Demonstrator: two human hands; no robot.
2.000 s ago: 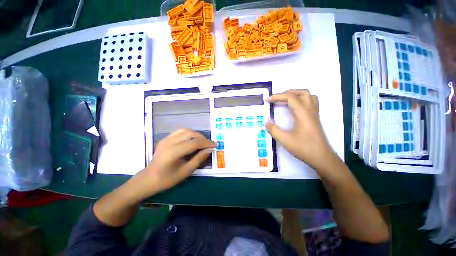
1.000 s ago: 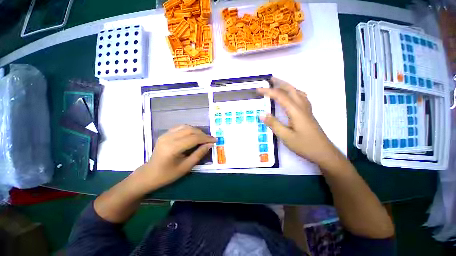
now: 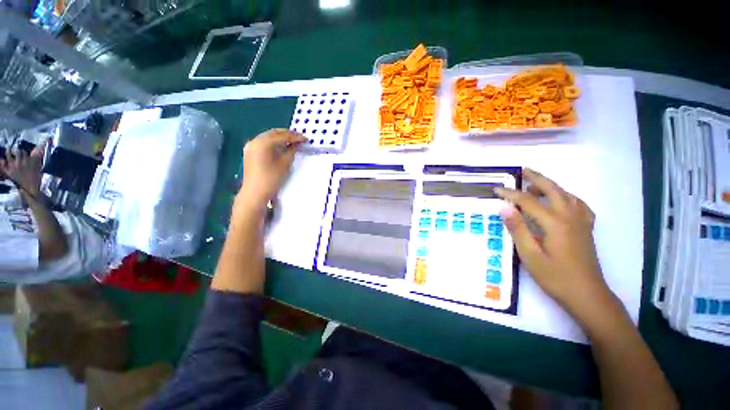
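A white front housing (image 3: 464, 282) lies on the dark jig (image 3: 376, 167), with a large window at left, a small display window and blue and orange keycaps in its key area. My left hand (image 3: 270, 164) has its fingertips at the lower left edge of the stacked white rubber keypads (image 3: 324, 120) with dark dots; whether it grips a sheet is unclear. My right hand (image 3: 552, 232) is over the housing's upper right edge, thumb and fingers apart, holding nothing visible.
Two clear tubs of orange keycaps (image 3: 408, 100) (image 3: 516, 100) stand behind the housing on white paper (image 3: 600, 152). Stacked housings (image 3: 680, 216) are at right. A plastic-wrapped bundle (image 3: 164, 184) is at left, an empty frame (image 3: 232, 52) far back. Another person's arm (image 3: 36, 192) shows at far left, cartons (image 3: 68, 332) below.
My left hand has moved from the key area to the rubber keypad stack. My right hand stays by the housing's upper right. The view has swung left, showing another person and cartons.
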